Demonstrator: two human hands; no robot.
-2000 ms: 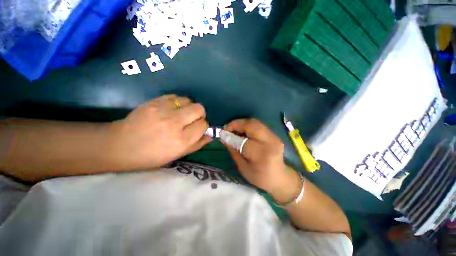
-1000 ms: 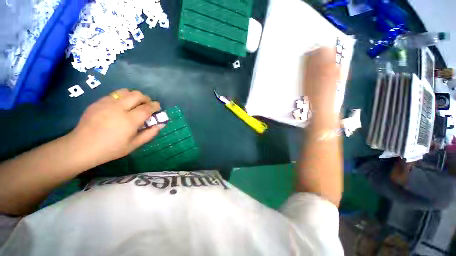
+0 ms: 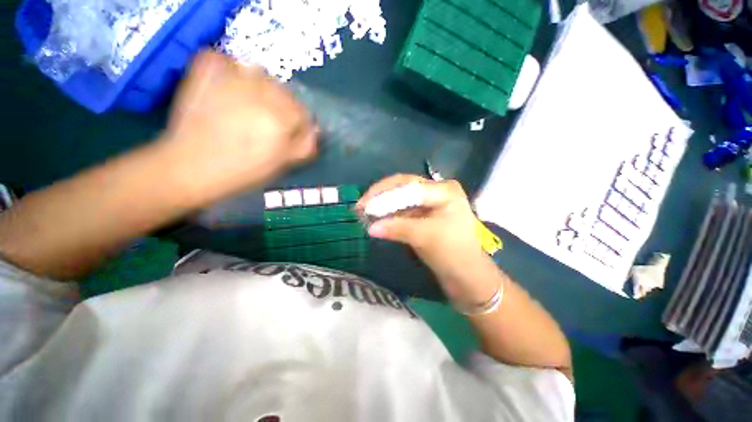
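A green circuit board panel (image 3: 313,235) lies in front of me, with several white-faced squares (image 3: 312,196) side by side in its far row. The other visible rows hold no squares. My left hand (image 3: 239,119) is blurred and curled, beyond and left of the panel, near the loose tabbed pieces; its fingertips are unclear. My right hand (image 3: 416,213), with a white finger cover, is at the panel's right edge, thumb and fingers close together. Whether it holds a part cannot be told.
White tabbed pieces (image 3: 301,33) lie beyond my left hand, beside a blue bin (image 3: 99,91). A green panel stack (image 3: 470,58) stands beyond my right hand. A yellow knife (image 3: 488,237) is partly hidden by that hand. A white sheet (image 3: 569,140) with dark-edged squares and stacked trays (image 3: 709,272) are at right.
My right hand has come back from the white sheet to the panel. My left hand has left the panel and moved up toward the tabbed pieces, uncovering the row of squares. The view has shifted.
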